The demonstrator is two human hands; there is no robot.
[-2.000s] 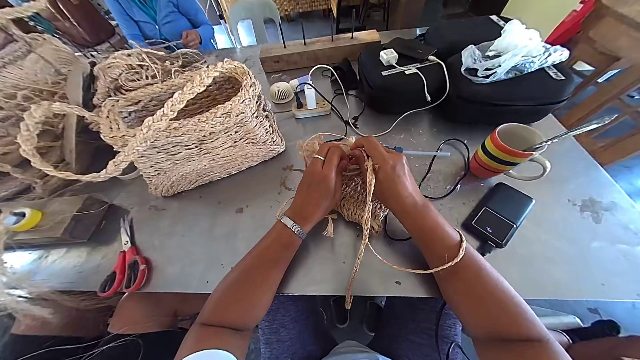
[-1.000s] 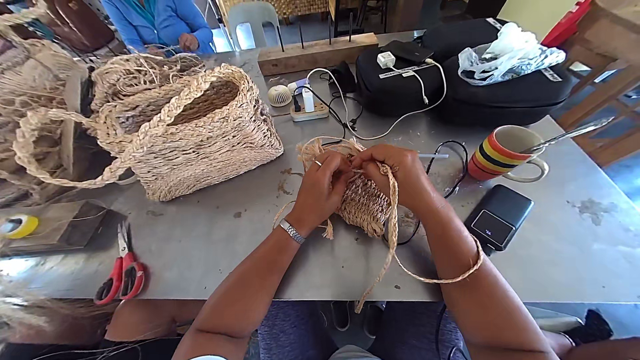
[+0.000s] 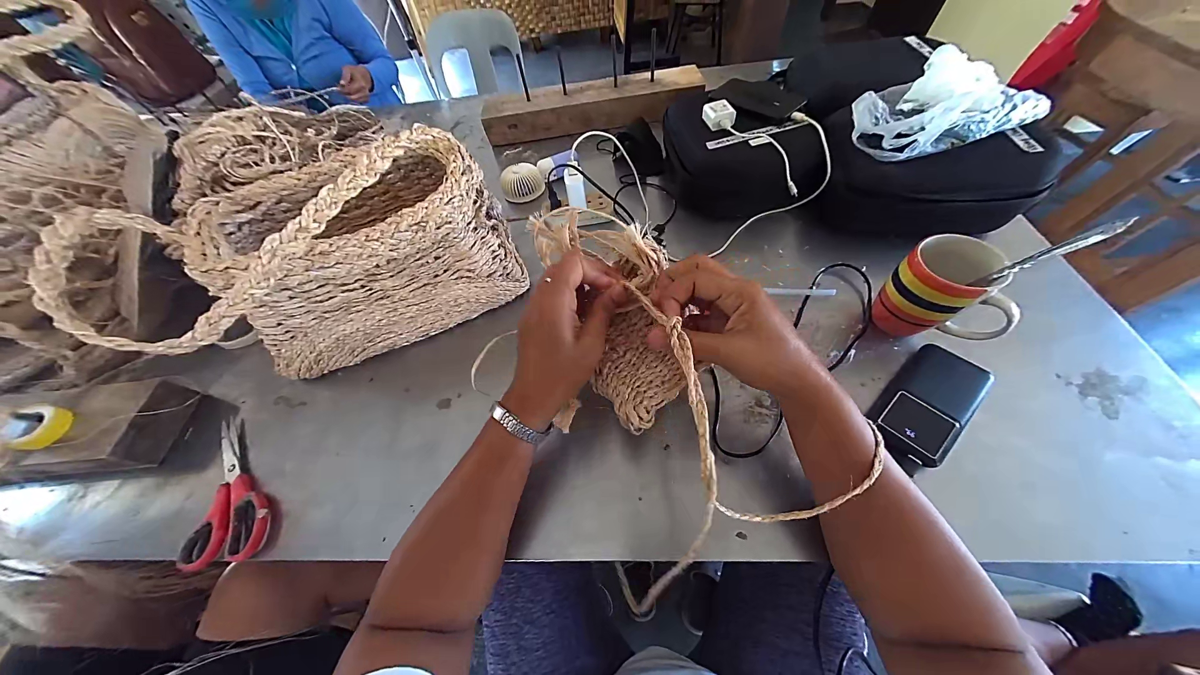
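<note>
A small woven natural-fibre piece (image 3: 639,380) with loose strands at its far end lies on the metal table between my hands. My left hand (image 3: 562,323), with a metal watch at the wrist, pinches fibre strands at the piece's upper part. Close beside it, my right hand (image 3: 727,314) grips a braided fibre cord (image 3: 696,403). The cord hangs past the table's near edge, and a branch of it loops across my right forearm. The fingertips partly hide the spot where cord and piece meet. A larger woven fibre bag (image 3: 394,281) with braided handles stands to the left.
Red-handled scissors (image 3: 230,511) and a yellow tape roll (image 3: 39,427) lie left. On the right are a striped mug (image 3: 937,286) with a spoon, a power bank (image 3: 931,405) and black cases (image 3: 937,192). Cables run behind my hands. Another person (image 3: 300,52) sits across, far left.
My hands have shifted slightly and moved a little apart. The cord that lay over the table two seconds ago now hangs lower, past the near edge.
</note>
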